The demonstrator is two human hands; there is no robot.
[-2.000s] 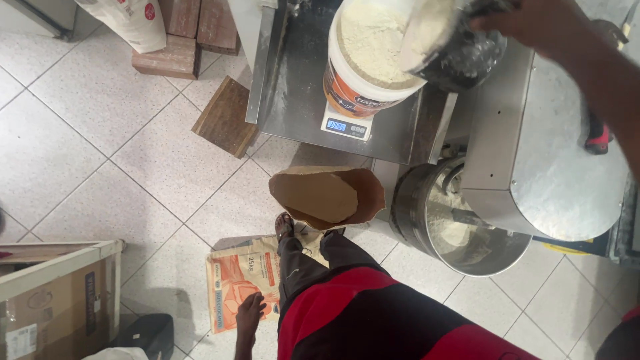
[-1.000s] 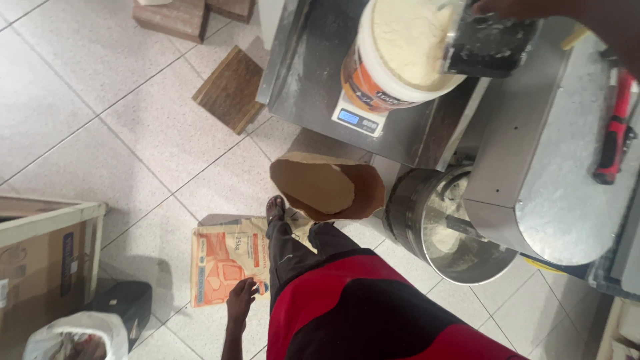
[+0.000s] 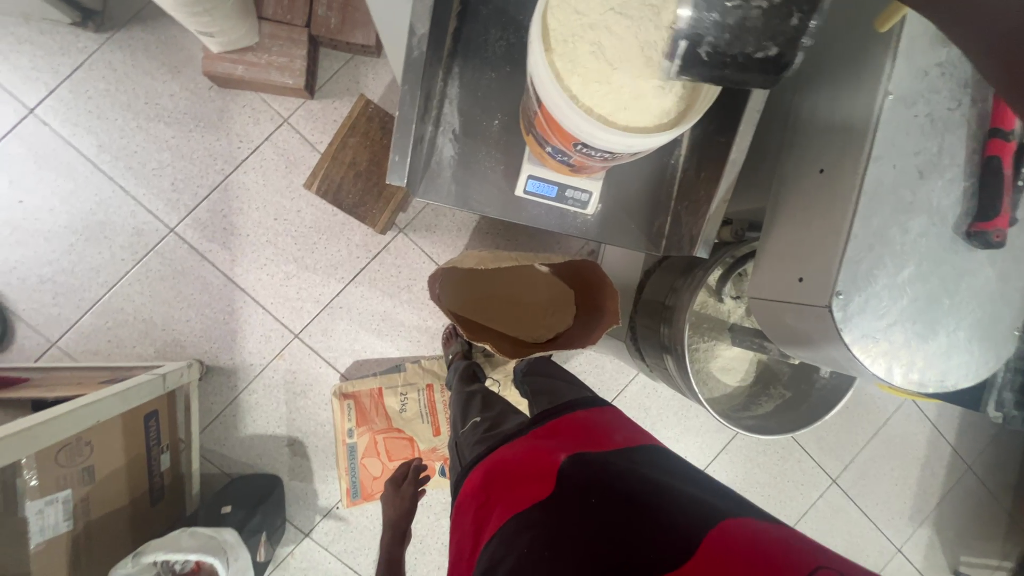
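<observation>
A white plastic bucket [image 3: 628, 72] heaped with pale flour stands on a small digital scale [image 3: 560, 188] with a lit display, on a steel table [image 3: 472, 184]. Over the bucket's right rim is a black, flour-dusted container [image 3: 748, 40], blurred; my right hand is out of the picture, only its forearm showing at the upper right corner. My left hand [image 3: 406, 484] hangs free at my side, fingers loosely bent, holding nothing, above a flat printed paper sack [image 3: 392, 432] on the floor. An upright paper sack of flour [image 3: 512, 304], its top open, stands before my feet.
Right of the table is a machine's steel mixing bowl [image 3: 752, 376] with flour inside, under a metal housing [image 3: 920, 280] bearing a red-and-black tool [image 3: 996, 176]. Wooden block [image 3: 360, 164] and bricks [image 3: 260, 60] lie left. A white-framed cart [image 3: 196, 416] and a lined bin [image 3: 184, 552] are lower left.
The black container was held by my right hand at the bucket's rim in the earlier frames; that hand has passed out of view. The left hand still hangs low.
</observation>
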